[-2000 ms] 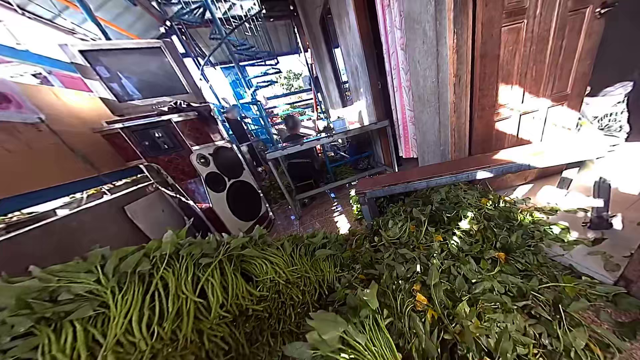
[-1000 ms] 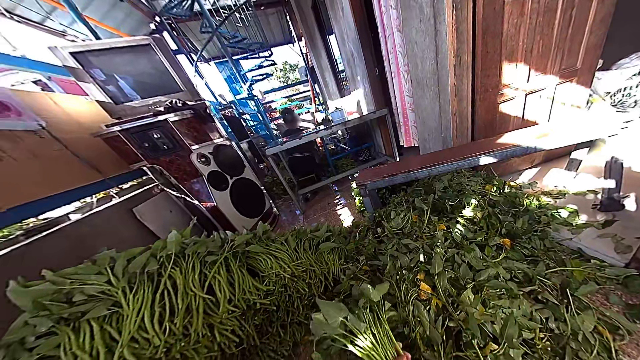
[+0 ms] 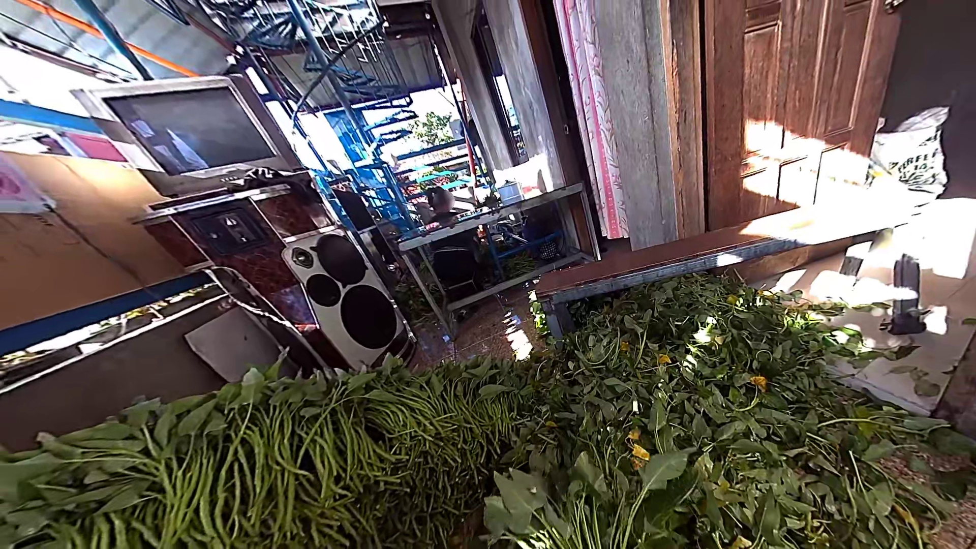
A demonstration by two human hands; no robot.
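Neither my left hand nor my right hand shows in the head view. A thick stack of leafy green stems [image 3: 305,450] fills the lower left, its stems hanging side by side. To its right spreads a loose heap of green leaves and stems [image 3: 732,412], with a few yellow leaves among them. At the bottom edge, between stack and heap, a bunch of leafy stems [image 3: 602,503] stands up with its leaves fanned out; its lower end is out of frame, so what holds it, if anything, is hidden.
A long wooden bench [image 3: 686,255] stands behind the heap. Further left are a loudspeaker [image 3: 347,293], a cabinet [image 3: 236,236] with an old television [image 3: 191,130], and a metal-framed table [image 3: 496,217] with a person [image 3: 442,202] behind it. A wooden door [image 3: 801,107] stands at the right.
The leafy bunch at the bottom edge has shifted right since two seconds ago. Compared with one second ago, it sits lower in view, and its gathered lower end no longer shows.
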